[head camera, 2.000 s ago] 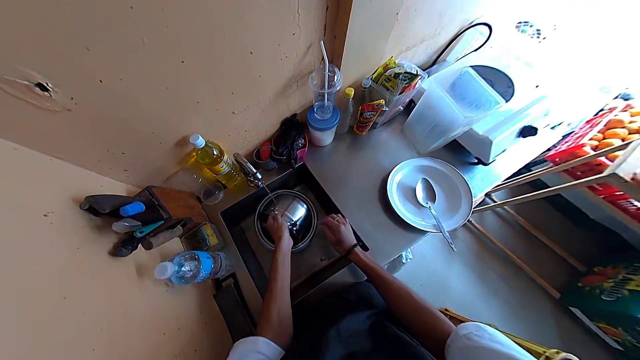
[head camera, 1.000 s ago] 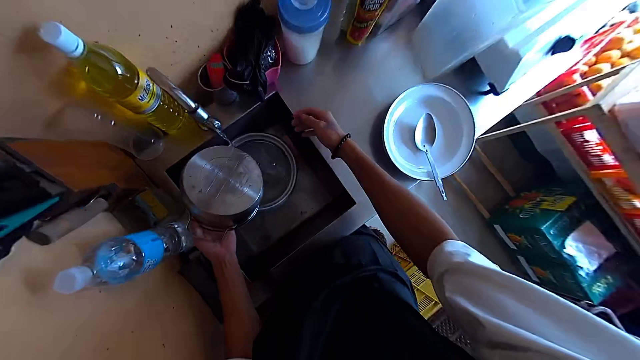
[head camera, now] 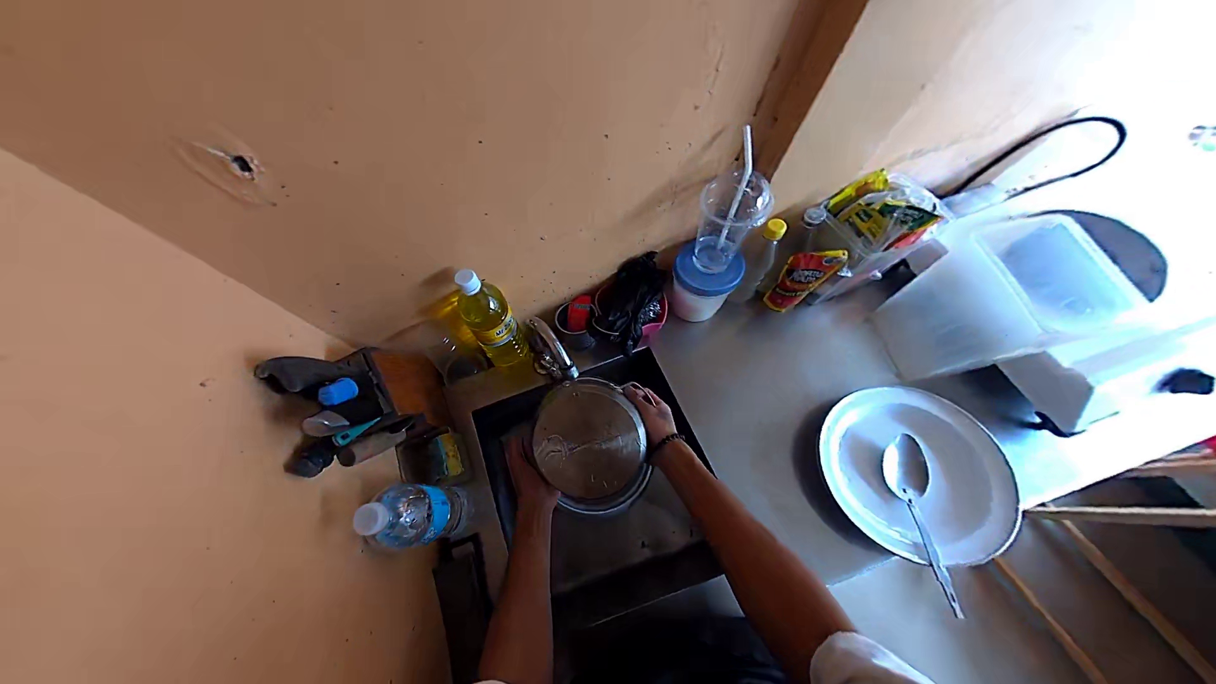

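A round metal pot [head camera: 589, 442] is held over the sink [head camera: 627, 560], just below the faucet [head camera: 553, 350]. Its flat, wet metal face is turned up; whether that is the base or the inside I cannot tell. My left hand [head camera: 532, 475] grips the pot's left side. On its upper right rim is my right hand [head camera: 652, 414], with a dark bracelet at the wrist. Another round metal rim [head camera: 608, 505] shows partly beneath the pot. To the right, a white plate [head camera: 855, 475] on the steel counter carries a metal spoon [head camera: 907, 467].
Left of the sink stand a knife block [head camera: 408, 380], a water bottle [head camera: 413, 516] and a sponge [head camera: 446, 454]. An oil bottle [head camera: 494, 323] is behind the faucet. Along the wall are a blue-lidded container [head camera: 705, 285] and a sauce pouch [head camera: 803, 279]. Plastic bins [head camera: 1007, 294] stand at right.
My right hand has come from the sink's edge onto the pot's rim. The pot, held by my left hand alone a second ago, is now between both hands under the faucet. The view has shifted.
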